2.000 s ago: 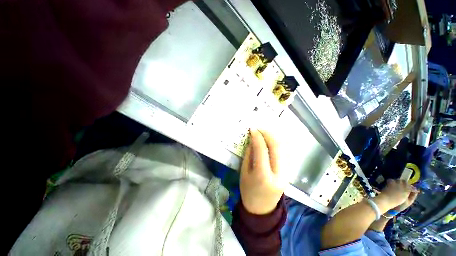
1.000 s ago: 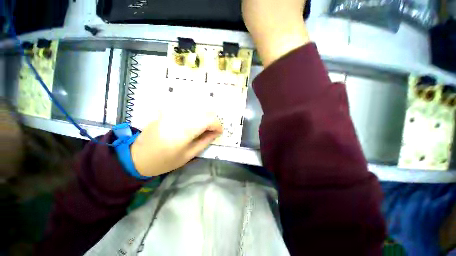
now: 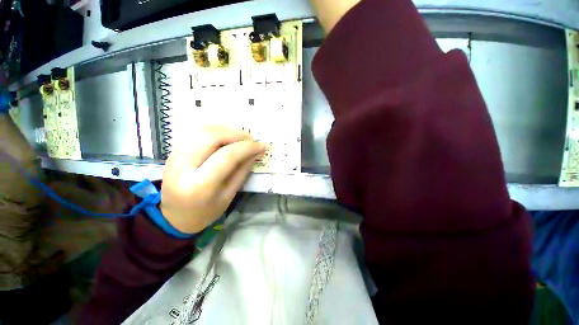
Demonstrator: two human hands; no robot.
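Note:
A pale yellow printed circuit board [image 3: 276, 108] lies on the conveyor rails in front of me. Gold coils [image 3: 207, 55] and black blocks [image 3: 265, 26] stand along its far edge. My left hand [image 3: 206, 171], with a blue wrist strap [image 3: 160, 216], is over the board's near part. Its thumb and fingertips are pinched together at the board; any part between them is too small to tell. My right arm reaches forward past the board's right side. Only a bit of my right hand or wrist [image 3: 334, 11] shows at the top edge; its fingers are cut off.
Metal conveyor rails [image 3: 317, 185] run across the view. Another board [image 3: 61, 117] lies at the left, and a board edge [image 3: 571, 108] shows at the far right. A black tray [image 3: 146, 9] is behind the rail. A blue cord [image 3: 79, 208] trails left. A person's arm is at the left.
The view has shifted, so the board now appears higher and further left. My left hand stays at the board's near part. My right hand has moved mostly out of the top of the picture.

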